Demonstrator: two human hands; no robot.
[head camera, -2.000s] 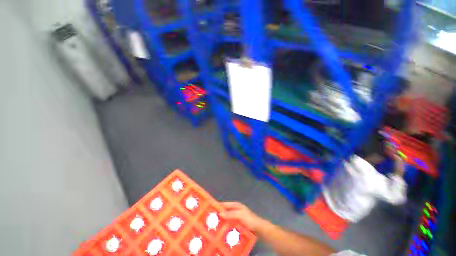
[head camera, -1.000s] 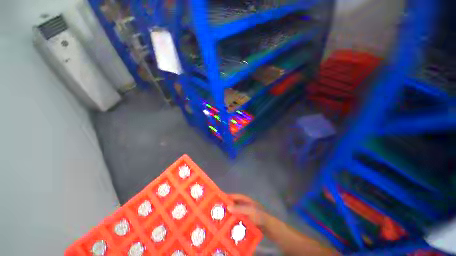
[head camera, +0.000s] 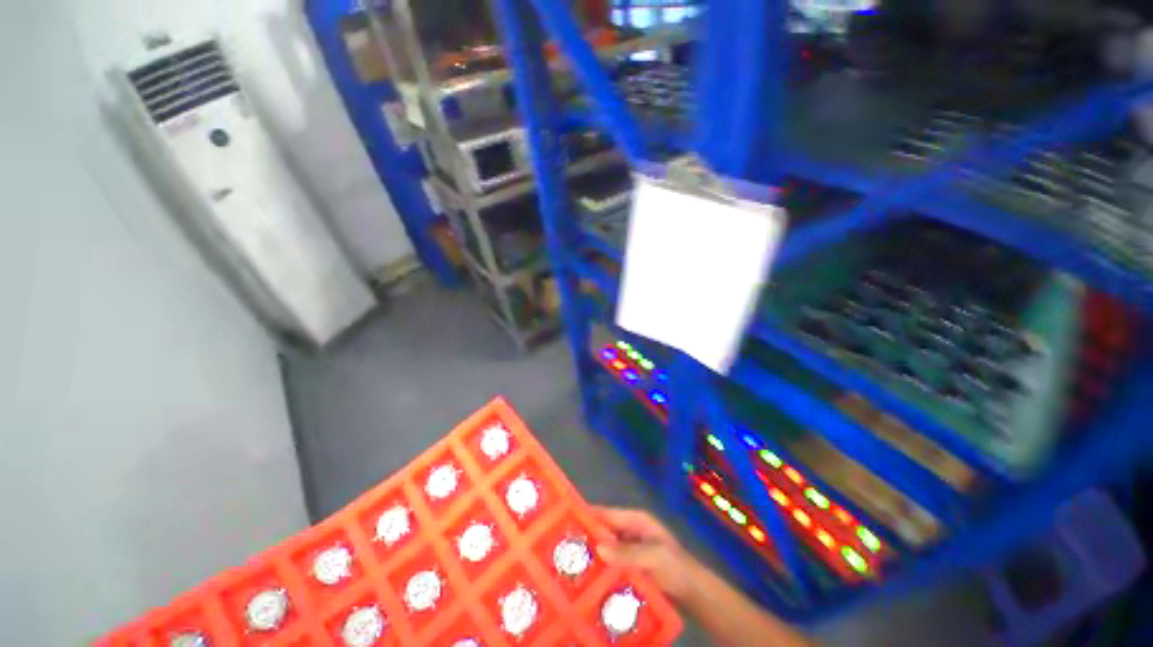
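Observation:
A red-orange compartment tray (head camera: 417, 531) is held low in front of me, cut off by the bottom edge of the picture. Small round watch heads (head camera: 474, 541) with pale faces sit one per pocket. My right hand (head camera: 642, 551) is bare and grips the tray's right edge; its fingertips rest on the rim and the forearm runs to the bottom right. My left hand is not in the picture.
Blue racks stand ahead and right. A clipboard sheet (head camera: 699, 271) hangs on a rack post. Lit units (head camera: 809, 506) glow on low shelves. A white floor-standing cabinet with a vent (head camera: 253, 202) stands by the left wall. A blue plastic stool (head camera: 1072, 562) is at lower right.
The view has moved along the aisle; the rack with the clipboard and lit units is closer. The person in white seen earlier is out of view. The tray stays gripped in my right hand.

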